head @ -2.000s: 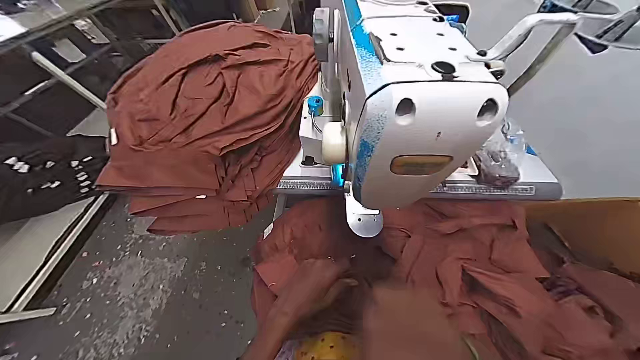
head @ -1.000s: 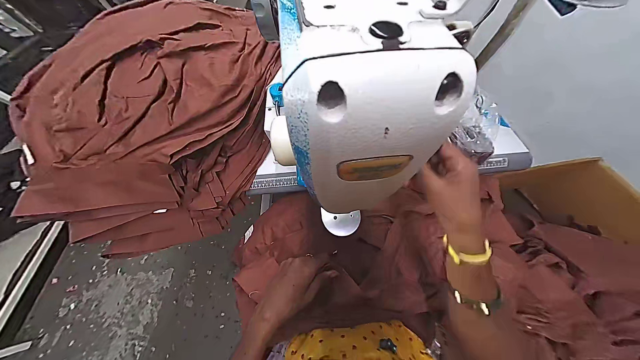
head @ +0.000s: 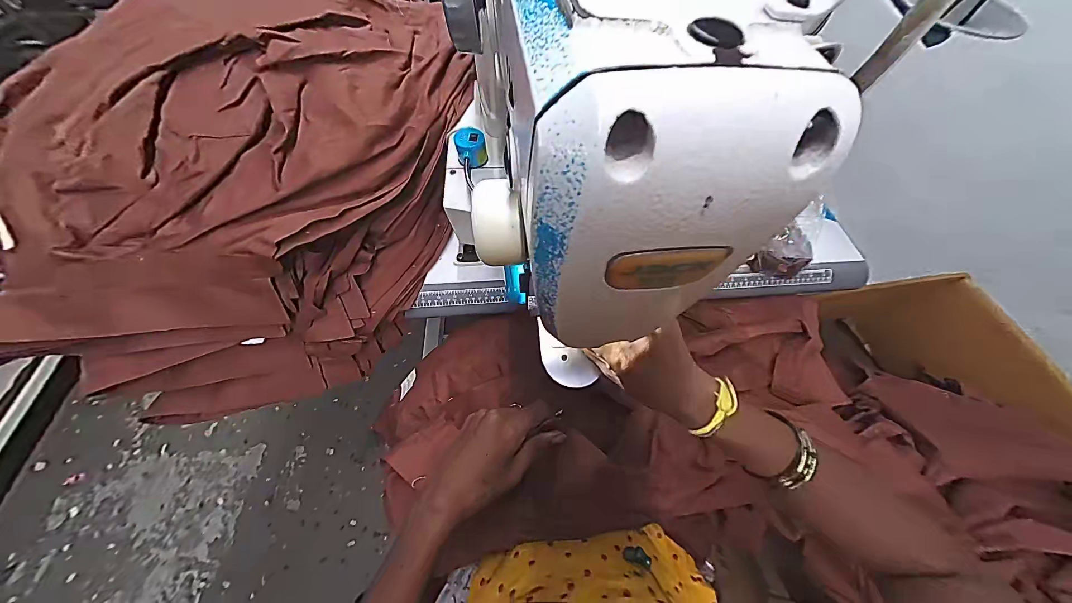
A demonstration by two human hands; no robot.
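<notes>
A white and blue industrial sewing machine stands before me. Reddish-brown fabric lies under and in front of its head, spread over my lap. My left hand is on this fabric, left of the machine's needle area, its thumb and fingers pinching a part of the cloth. My right hand reaches in beneath the machine head, beside the rounded white guard. The machine head partly hides its fingers, and whether they grip anything does not show.
A large stack of reddish-brown fabric pieces hangs at the left. On the right is a cardboard box with more brown cloth beside it. A small clear plastic bag rests on the machine bed. Speckled floor shows at lower left.
My right hand has moved from the right side of the machine head down and left to beneath it. My left hand remains on the fabric. The view is closer to the machine than two seconds ago.
</notes>
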